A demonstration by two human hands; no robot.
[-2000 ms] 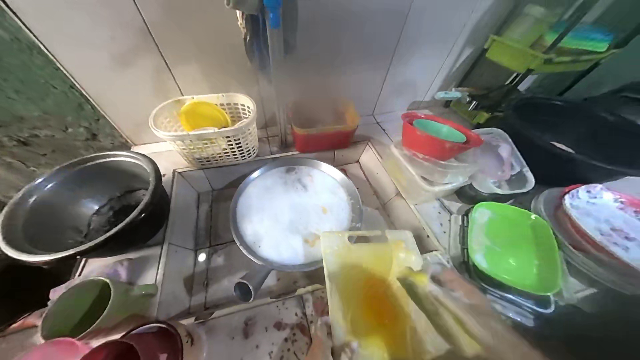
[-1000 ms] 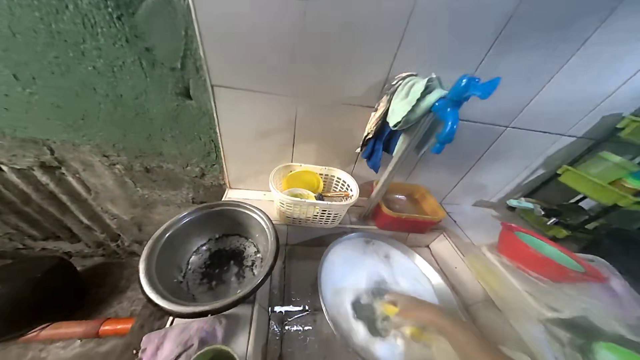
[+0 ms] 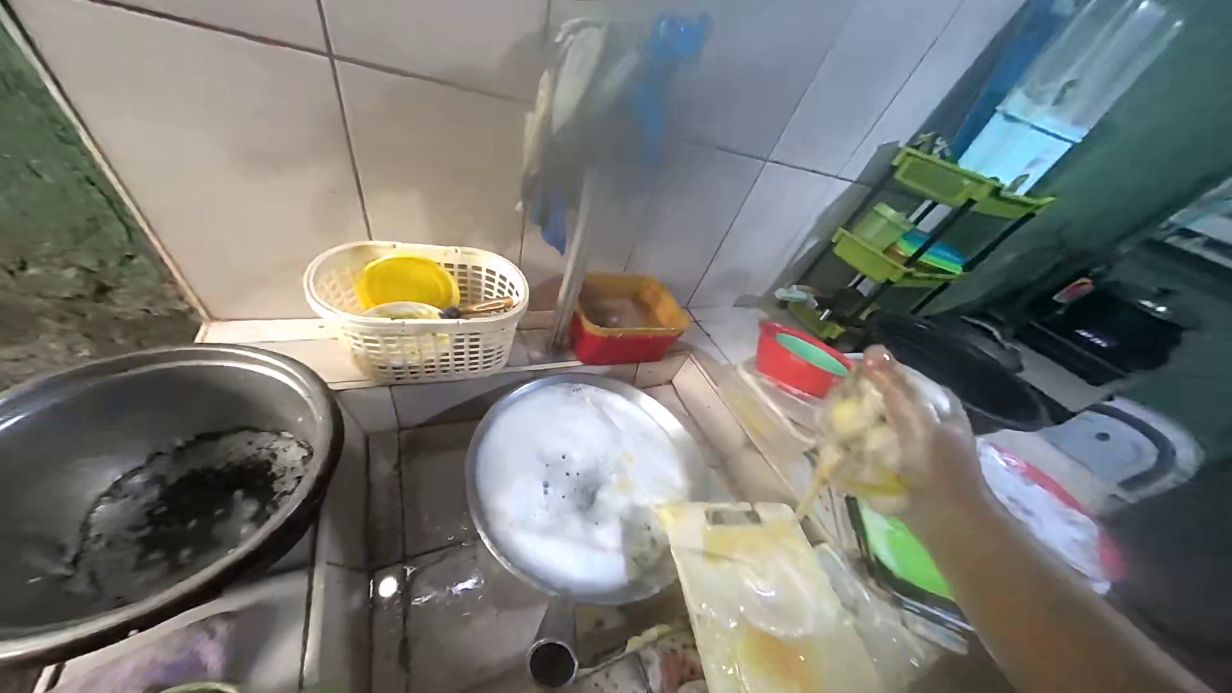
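My right hand [image 3: 910, 423] is raised over the right side of the sink, closed on a blurred, wet yellowish sponge [image 3: 857, 428] that drips. Below it a soapy, yellow-stained cutting board [image 3: 760, 597] leans with its handle slot upward, its corner at the rim of a round metal pan [image 3: 577, 481]. White suds and a few dark specks fill the pan, whose handle end [image 3: 552, 659] points toward me. At the bottom edge, fingertips of my left hand [image 3: 693, 685] seem just visible beside the board; the rest of that hand is hidden.
A large dark-stained metal basin [image 3: 192, 510] stands left. Behind the sink are a white plastic basket [image 3: 433, 332] with yellow dishes, a red container [image 3: 630, 327] and a pipe with hanging cloths [image 3: 568, 106]. A red bowl [image 3: 794, 361], green lid [image 3: 900, 549] and green rack [image 3: 866, 258] are right.
One second ago my hand with the sponge was in the suds of the pan; now it is up at the right, above the cutting board. The view has swung right.
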